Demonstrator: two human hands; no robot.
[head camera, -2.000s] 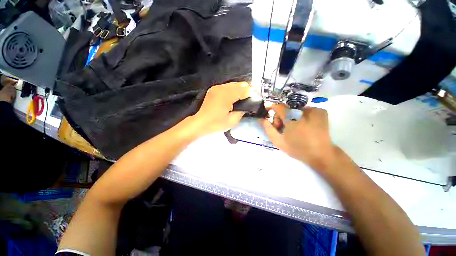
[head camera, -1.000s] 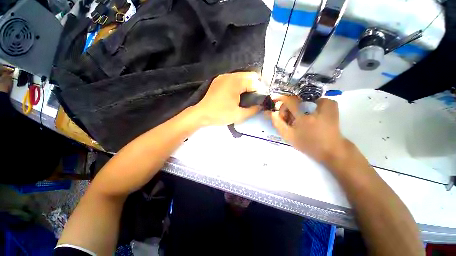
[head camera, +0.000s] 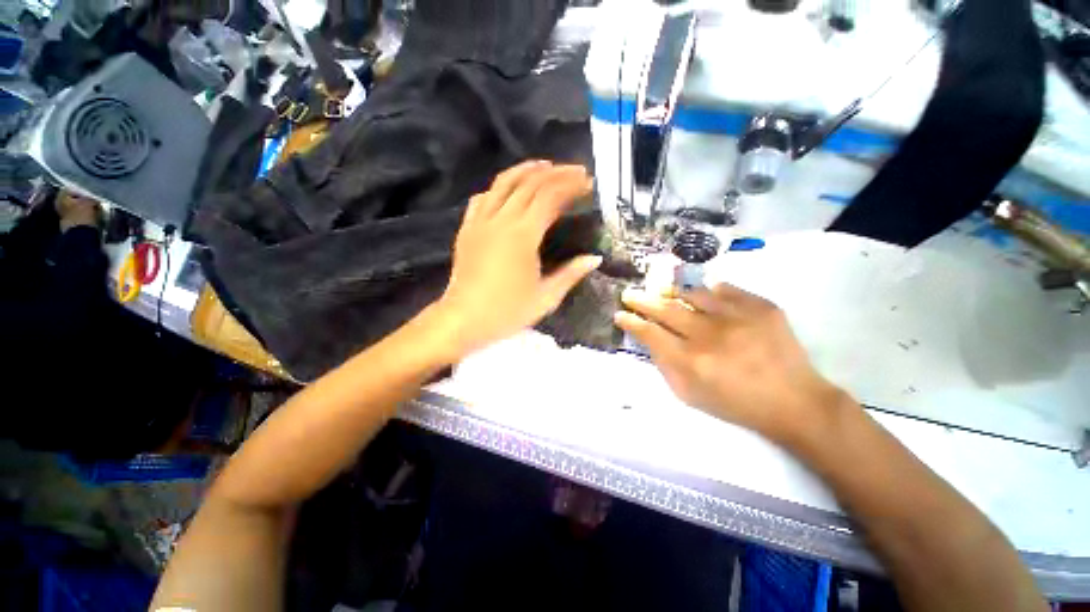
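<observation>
A large charcoal garment panel (head camera: 347, 257) lies left of the needle, with its edge running under the presser foot area (head camera: 640, 245) of the white sewing machine (head camera: 765, 96). My left hand (head camera: 512, 251) rests over the cloth just left of the needle, thumb and fingers spread apart, not pinching. My right hand (head camera: 723, 347) is just in front of the presser foot, fingers bent with the fingertips on the edge of the cloth. Its thumb is largely hidden, and I see no clear grip on the cloth.
A grey housing with a round vent (head camera: 114, 134) stands at the left. Orange and red scissor handles (head camera: 138, 271) lie near it, beside another person's hand (head camera: 79, 212). A black strip (head camera: 956, 132) hangs over the machine arm. Measuring tape (head camera: 574, 466) edges the table; a blue crate (head camera: 783, 580) sits below.
The small dark fold pinched between both hands is no longer held up; cloth now lies flat at the needle. My left hand has opened, and my right fingers have spread and lowered. The view has shifted.
</observation>
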